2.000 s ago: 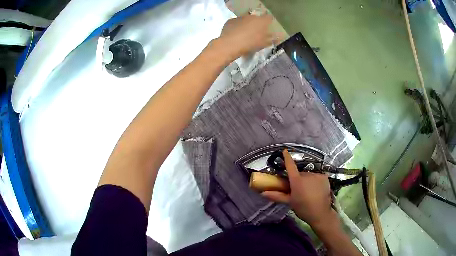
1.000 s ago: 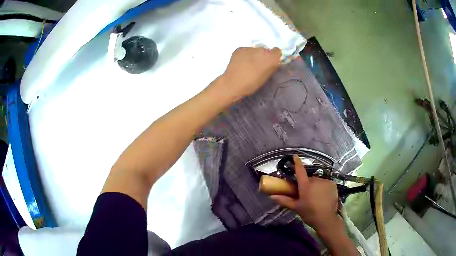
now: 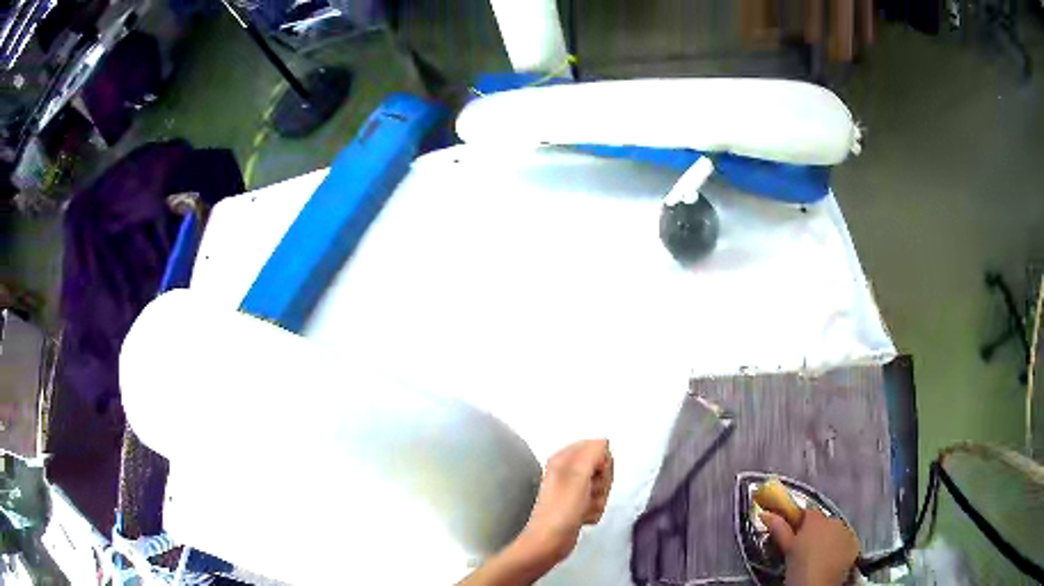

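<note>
The steam iron [image 3: 756,521] rests on the greyish-purple rest pad [image 3: 807,429] at the right of the table. My right hand [image 3: 819,547] holds its tan wooden handle. My left hand [image 3: 578,486] is loosely closed just right of the white padded pressing buck [image 3: 343,424]. No garment or cloth shows in it. The white table cloth [image 3: 515,263] spreads beyond both hands.
A white sleeve board [image 3: 664,115] lies at the far side. A dark round object [image 3: 689,231] with a white top stands before it. A blue board [image 3: 343,218] lies at the left. Purple garments [image 3: 103,263] hang over the left side. A black cable [image 3: 990,532] runs right.
The view has swung left and up, showing the buck and sleeve board. My left hand has let go of the white cloth's edge and moved back beside the buck. My right hand still holds the iron.
</note>
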